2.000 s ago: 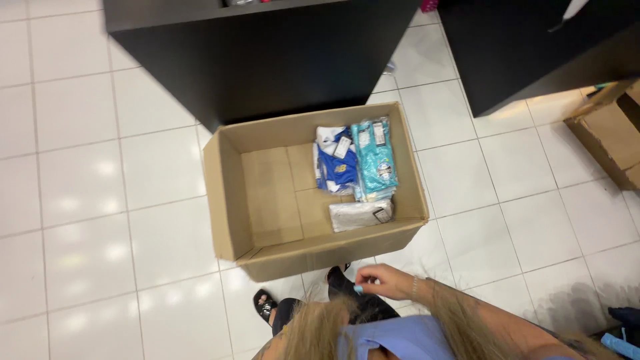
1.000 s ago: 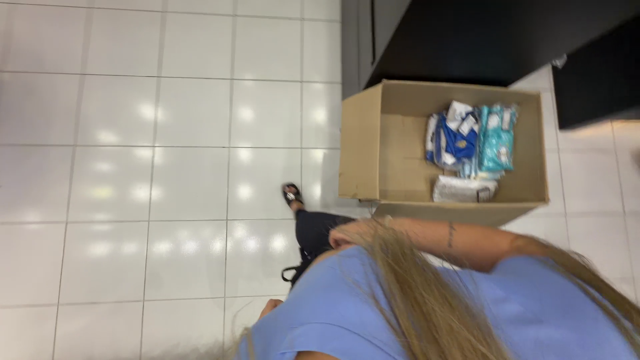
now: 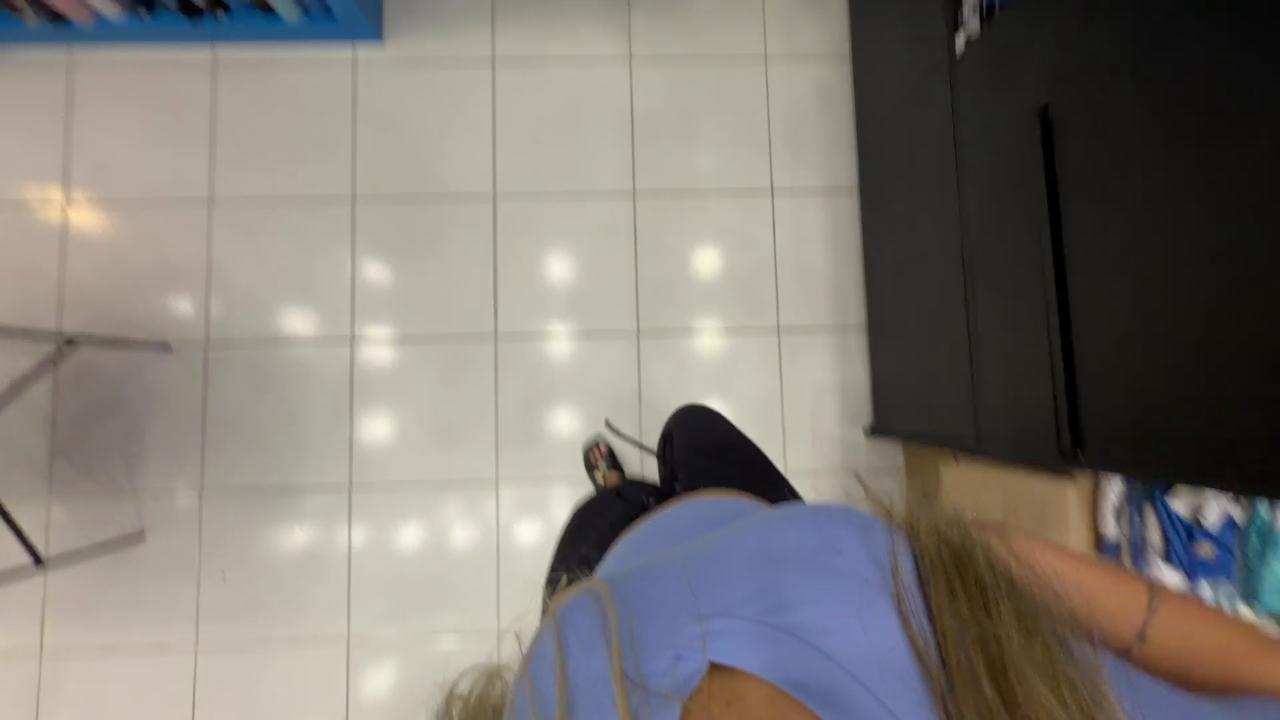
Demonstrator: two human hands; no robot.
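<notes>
Neither of my hands shows. My right forearm (image 3: 1170, 620) crosses the lower right, beside long hair, and its hand is hidden or out of frame. Behind that arm is part of a cardboard box (image 3: 1010, 497). Inside the box are a blue and white plastic-wrapped item (image 3: 1195, 530) and a teal wrapped item (image 3: 1262, 560), both cut off or partly covered.
A large black cabinet (image 3: 1150, 250) fills the upper right, above the box. A blue-edged display (image 3: 200, 25) with blurred goods is at the upper left. Metal legs of a rack (image 3: 110, 345) stand on the white tiled floor at the left.
The view has swung far to the left, so the box now sits at the lower right edge. The hand seen near the box two seconds ago is out of sight.
</notes>
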